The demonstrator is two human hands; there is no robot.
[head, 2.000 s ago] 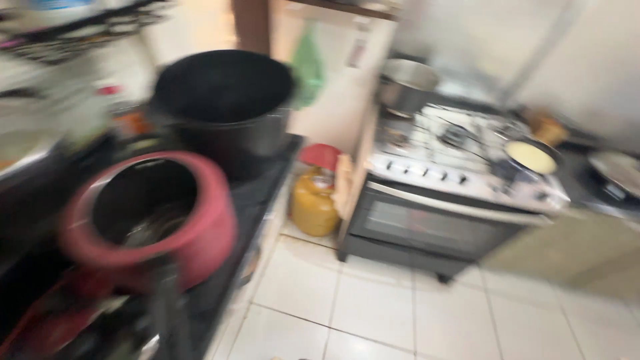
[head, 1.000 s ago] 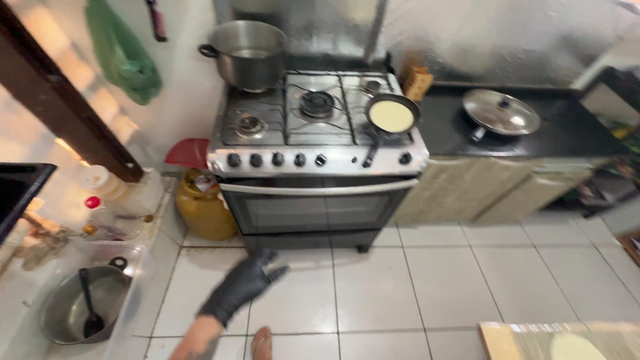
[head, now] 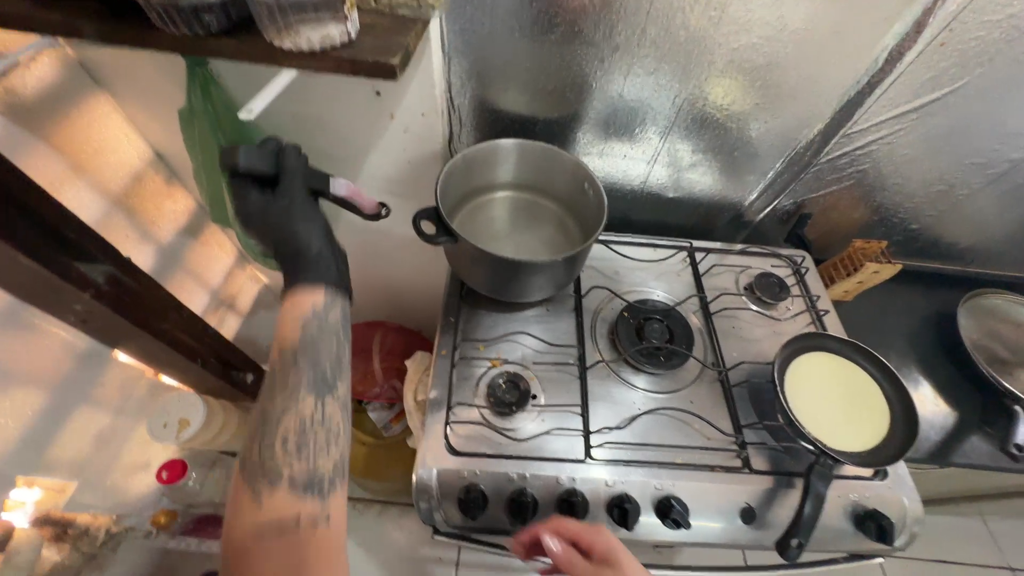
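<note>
My left hand (head: 284,208), in a black glove, is raised beside the wall left of the stove. It grips a slim black and pink kitchen tool (head: 356,198), whose exact kind is unclear; a green plastic bag (head: 210,152) hangs behind the hand. My right hand (head: 580,548), bare, shows only partly at the bottom edge in front of the stove knobs, its fingers loosely curled. On the gas stove (head: 656,424), a metal pot (head: 520,264) stands at the back left. A black frying pan (head: 904,408) with a pale yellow round layer (head: 836,402) sits at the front right.
A wooden shelf (head: 320,52) juts out above the left hand, and a dark wooden beam (head: 120,280) slants at the left. A yellow gas cylinder (head: 384,464) stands left of the stove. A glass-lidded pan (head: 996,340) rests on the dark counter (head: 896,312) at the right.
My left hand has risen from above the floor to the wall and closed on the black and pink tool, which hung there before. My right hand has come into view. The view is nearer the stove.
</note>
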